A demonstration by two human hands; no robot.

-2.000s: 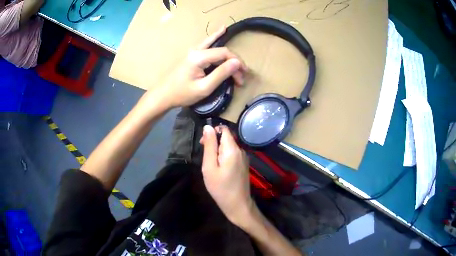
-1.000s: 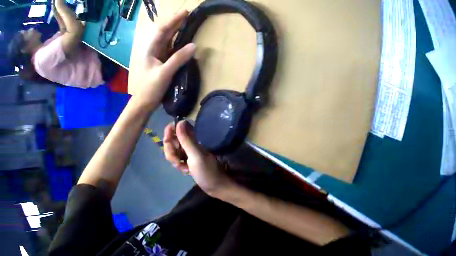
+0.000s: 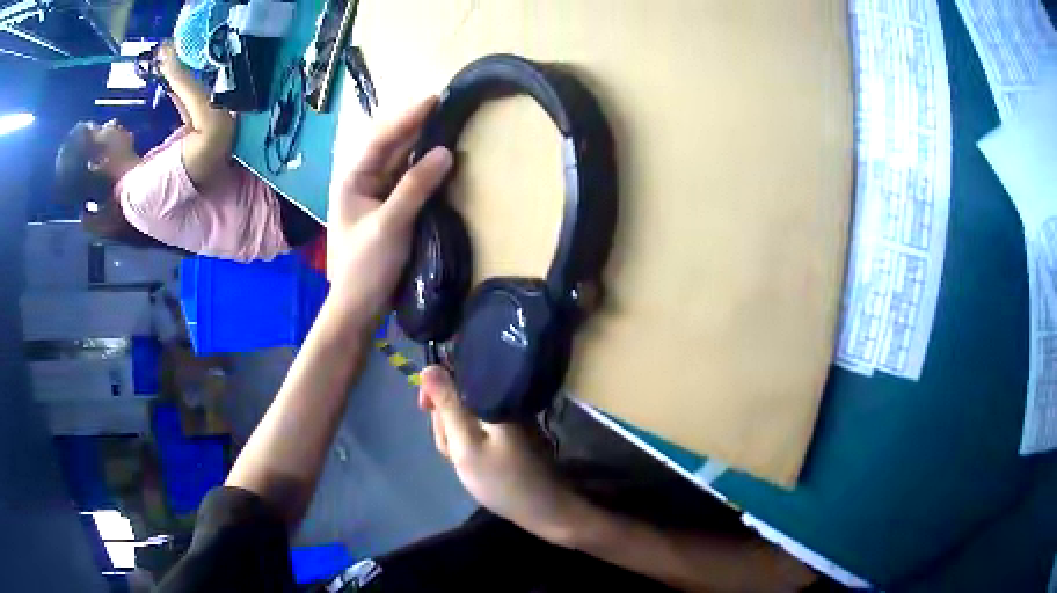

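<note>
Black over-ear headphones [image 3: 591, 185] are held over the near edge of the tan cardboard sheet [image 3: 707, 232], headband pointing away from me. My left hand [image 3: 383, 209] grips the headband's left side just above the left ear cup [image 3: 436, 272]. The right ear cup [image 3: 505, 351] hangs beside it. My right hand [image 3: 481, 446] is below the cups, its fingertips at a small dark plug [image 3: 434, 352] under the left ear cup. Whether the plug is seated cannot be made out. Part of my right hand is hidden behind the right cup.
Printed paper sheets [image 3: 898, 197] lie right of the cardboard on the teal bench mat [image 3: 916, 463]. Black snips [image 3: 362, 81] and a coiled black cable [image 3: 282, 127] lie at upper left. A seated person [image 3: 203, 197] works at left, beside a blue bin [image 3: 249, 304].
The view has turned, showing more of the seated person. The headphones have tilted, with the cups closer together. Both hands keep their hold, the right staying under the left cup.
</note>
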